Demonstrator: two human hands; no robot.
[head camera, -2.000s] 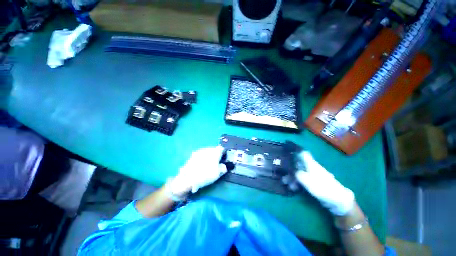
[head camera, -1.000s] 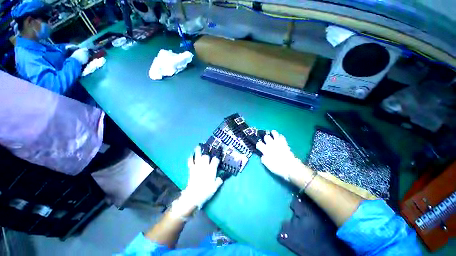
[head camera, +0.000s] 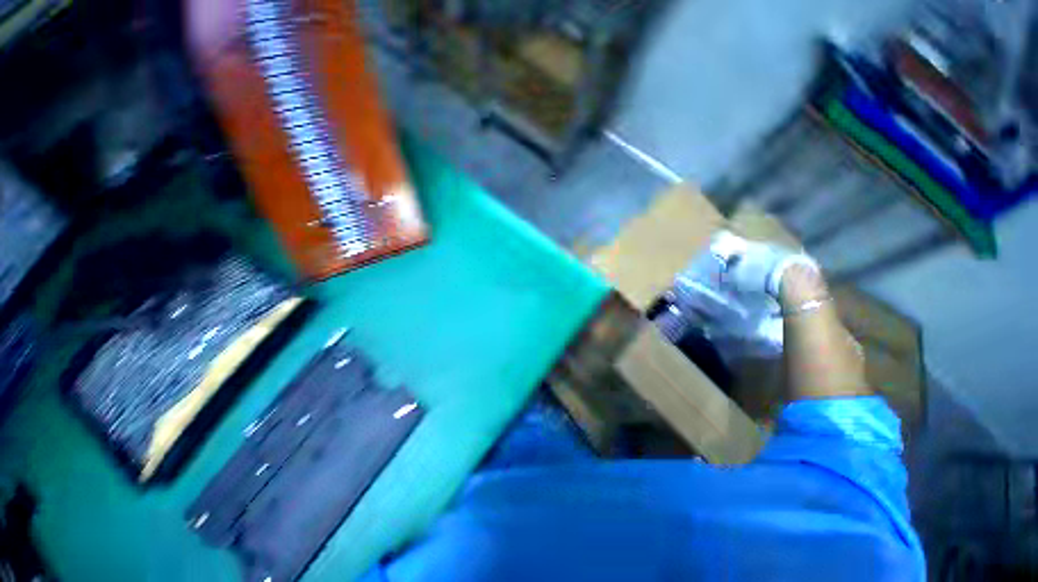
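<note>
My right hand (head camera: 746, 264), in a white glove, reaches into an open brown carton (head camera: 697, 392) beside the bench. White packing (head camera: 746, 330) and dark finned heat sinks (head camera: 672, 321) show inside it. The hand is blurred, and I cannot tell whether it grips anything. My left hand is out of the picture. The flat black jig (head camera: 307, 449) lies on the green bench with no heat sinks visible on it. The shallow black screw tray (head camera: 222, 392), full of tiny silvery pieces and with a cream strip along its near edge, lies beside the jig.
An orange-brown board (head camera: 381, 171) with a clear component tube (head camera: 302, 125) on it lies at the bench's far side. The green bench edge (head camera: 569, 307) runs diagonally next to the carton. Blue and green stacked items (head camera: 911, 148) stand at the upper right.
The view has swung right and down to the carton. Both hands have left the black finned pieces on the bench. My right hand is now in the carton; my left hand has gone out of view.
</note>
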